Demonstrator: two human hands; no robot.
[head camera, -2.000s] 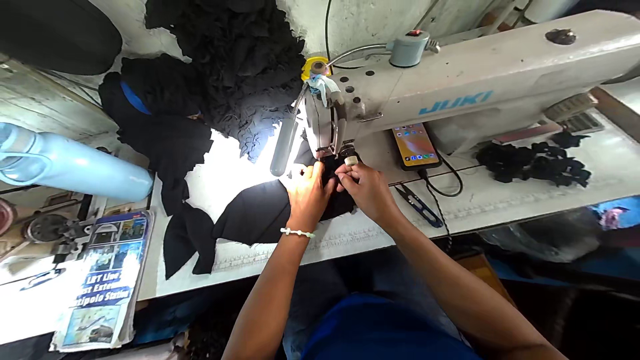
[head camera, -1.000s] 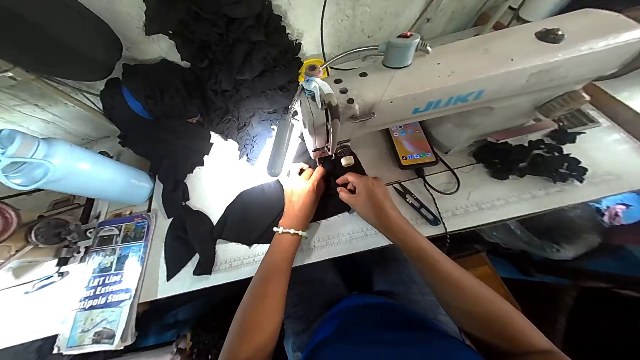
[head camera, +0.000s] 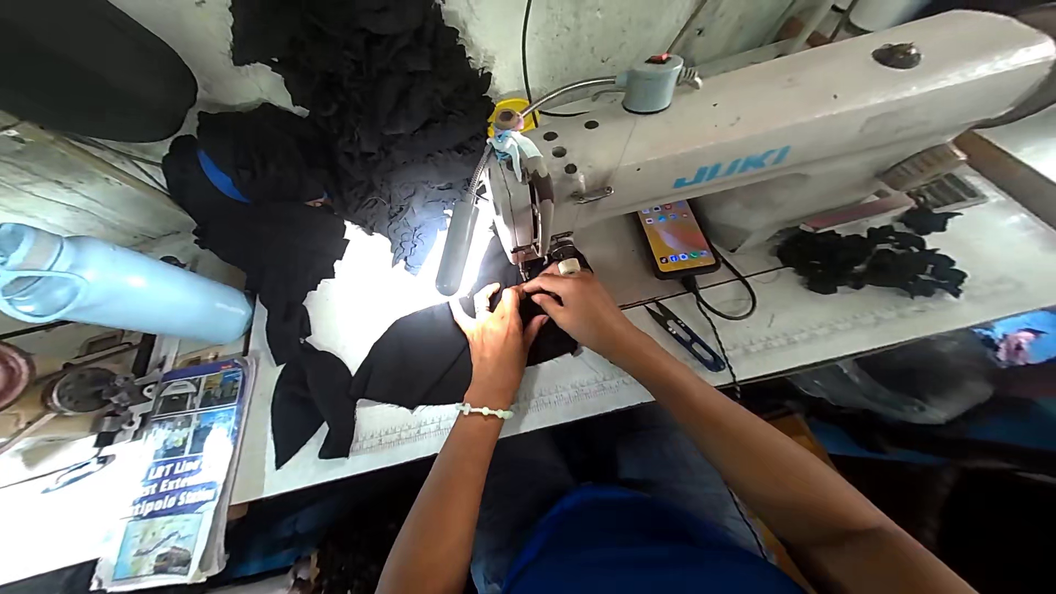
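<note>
A white Juki sewing machine (head camera: 742, 132) stands over the table, its needle and presser foot above black fabric (head camera: 421, 355). My left hand (head camera: 495, 330) lies on this fabric just left of and below the needle, a beaded bracelet on its wrist. My right hand (head camera: 582, 305) is close beside it, its thumb and index finger pinching the fabric edge at the presser foot. The fingertips of the two hands nearly meet, and the cloth between them is partly hidden. A lit lamp (head camera: 458, 247) shines on the work from the left of the needle.
Thread snips (head camera: 686, 336) and a phone on a cable (head camera: 675, 239) lie right of my hands. Small black fabric pieces (head camera: 874, 260) sit farther right. Heaped black fabric (head camera: 379, 99) is behind on the left. A light blue bottle (head camera: 148, 285) and a newspaper (head camera: 186, 470) lie at the left.
My right hand has moved left, closer to my left hand at the presser foot. The rest of the table looks the same.
</note>
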